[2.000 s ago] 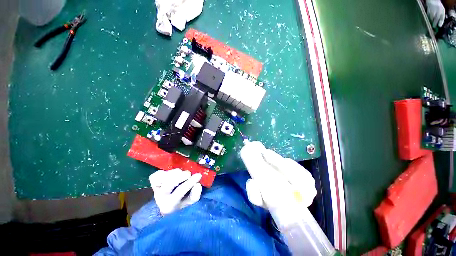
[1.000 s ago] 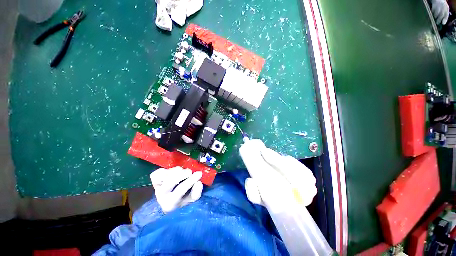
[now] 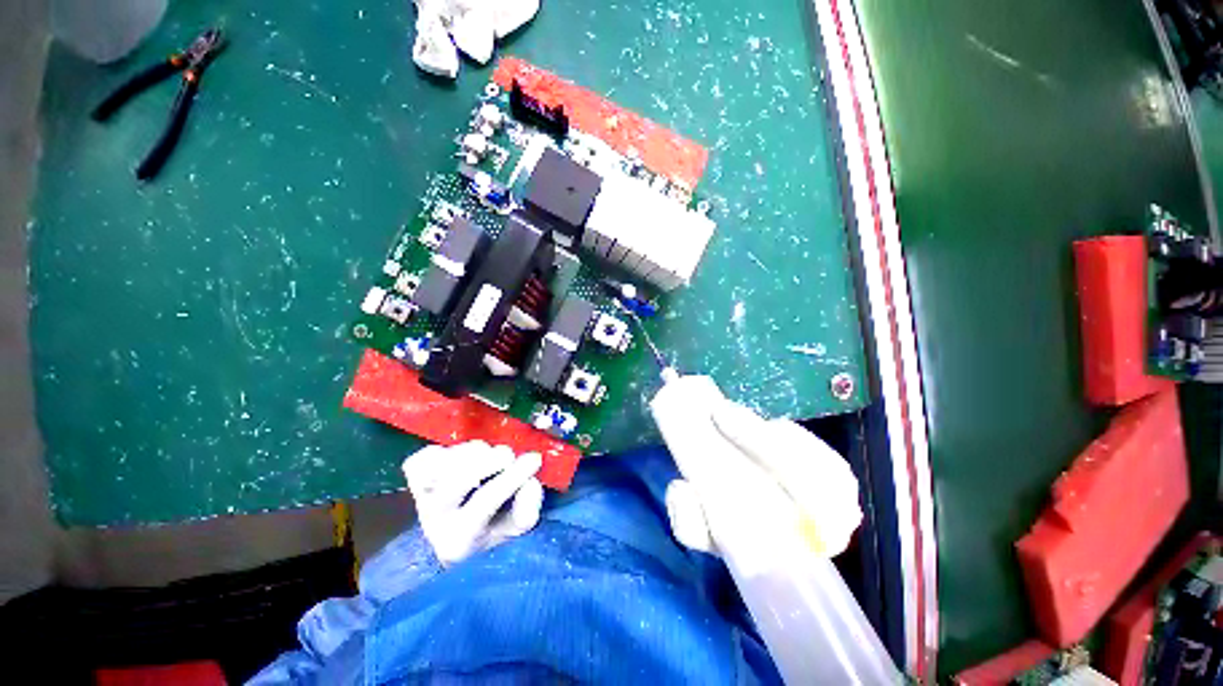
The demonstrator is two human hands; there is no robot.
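Observation:
A green circuit board [image 3: 456, 225] lies on a red foam pad [image 3: 436, 409], whose ends show at the near and far sides. A black transformer [image 3: 486, 306] stands mid-board, with a white ribbed block [image 3: 649, 239] at the right edge. My right hand [image 3: 771, 469], in a white glove, is closed around the thick white glue dispenser [image 3: 818, 616]. Its thin needle [image 3: 655, 351] points at the board's right edge near small blue parts [image 3: 636, 306]; contact cannot be told. My left hand [image 3: 472, 499], gloved, rests at the pad's near end, fingers curled; whether it grips the pad is unclear.
Side cutters [image 3: 185, 91] lie open at the upper left of the green bench [image 3: 201, 349]. A crumpled white cloth [image 3: 472, 27] is at the top. Right of the bench, the darker conveyor [image 3: 986, 335] bears red foam blocks [image 3: 1111, 516] and more boards [image 3: 1183, 315].
The needle has shifted slightly and now reaches closer to the blue parts. Boards and foam on the conveyor have shifted slightly. A gloved hand at the top right has left the view.

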